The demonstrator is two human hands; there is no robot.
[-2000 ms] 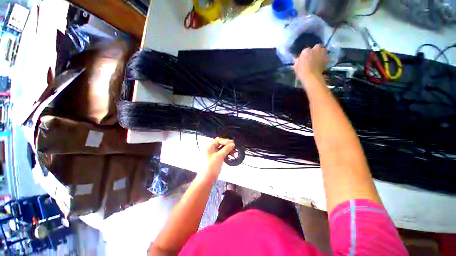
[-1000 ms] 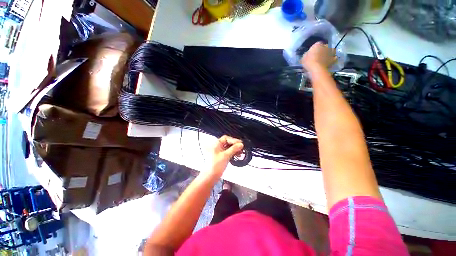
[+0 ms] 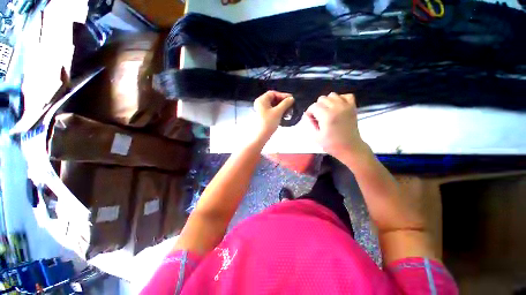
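Observation:
My left hand (image 3: 273,114) pinches a small black coiled cable (image 3: 292,115) above the table's front edge. My right hand (image 3: 337,124) is just right of the coil, with its fingers curled together; whether a tie is between them cannot be told. The long black cable pile (image 3: 202,85) lies behind both hands, looped over at its left end. The clear plastic container (image 3: 357,7) is cut off by the top edge of the picture.
Brown wrapped parcels (image 3: 115,144) with white labels stand at left. Red and yellow scissors (image 3: 428,8) lie at the top edge. An open carton (image 3: 484,222) is below the table at right. An orange-red stool (image 3: 293,162) shows under the table edge.
My right hand has left the clear container and come down beside the coil. My left hand still holds the coil. The view has tilted down, so the table sits higher in the picture.

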